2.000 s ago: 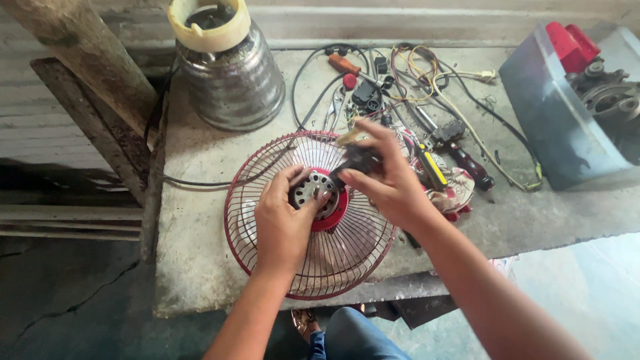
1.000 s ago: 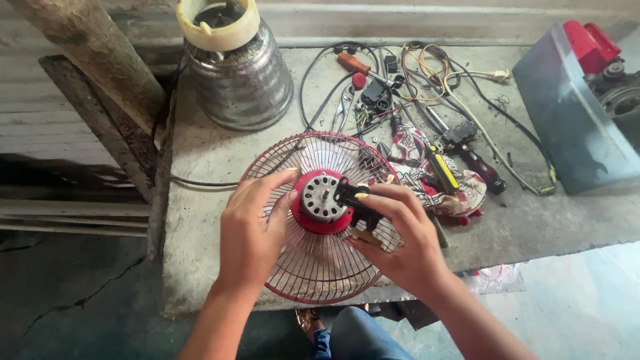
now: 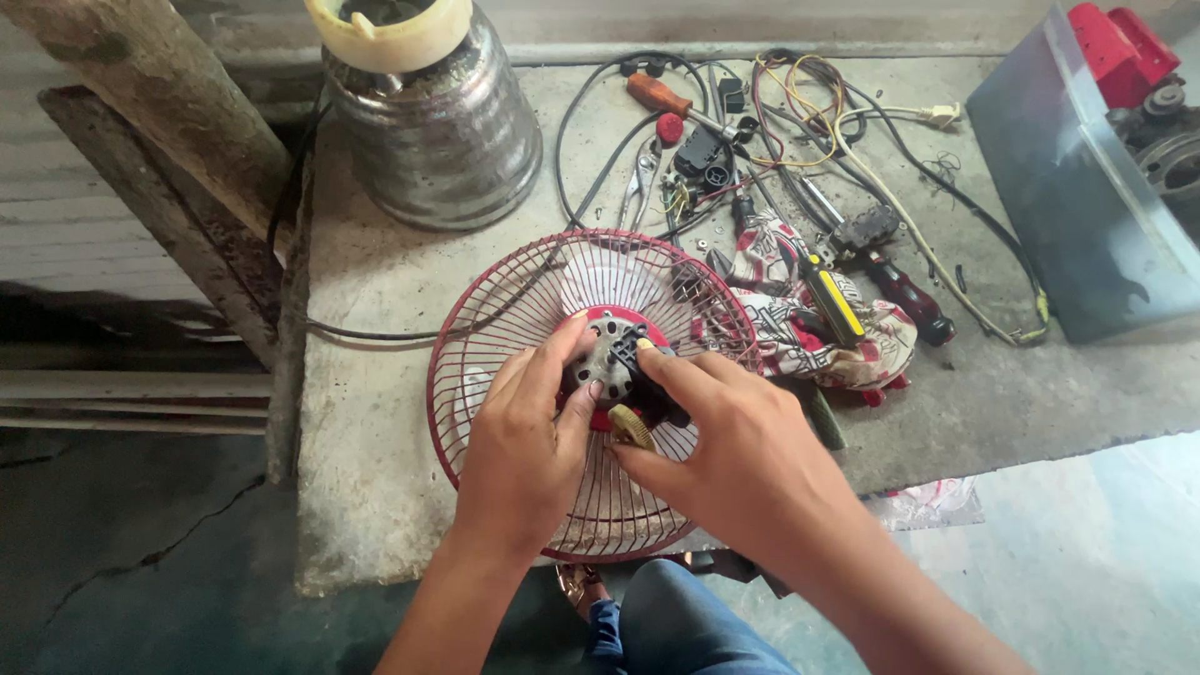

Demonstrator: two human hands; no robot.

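A red wire fan guard (image 3: 459, 309) lies on the concrete worktop, with a round metal motor housing (image 3: 605, 370) with holes at its red centre. My left hand (image 3: 525, 431) grips the housing's left side between thumb and fingers. In my right hand (image 3: 741, 431) is a black plastic bracket (image 3: 661, 398), held against the housing's right side and partly over its face. A tan toothed gear (image 3: 630, 427) shows at the bracket's lower end, beside my right thumb. My right fingers hide much of the bracket.
A large metal jar (image 3: 431, 131) stands back left. Behind the guard lie pliers (image 3: 642, 183), an orange-handled screwdriver (image 3: 661, 96) and tangled wires (image 3: 806, 103). A yellow-black screwdriver (image 3: 834, 305) rests on a patterned cloth (image 3: 881, 342). A plastic bin (image 3: 1078, 197) holds parts at right.
The black bracket has moved onto part of the motor's face. My left hand, open beside the motor one second ago, has closed on the housing.
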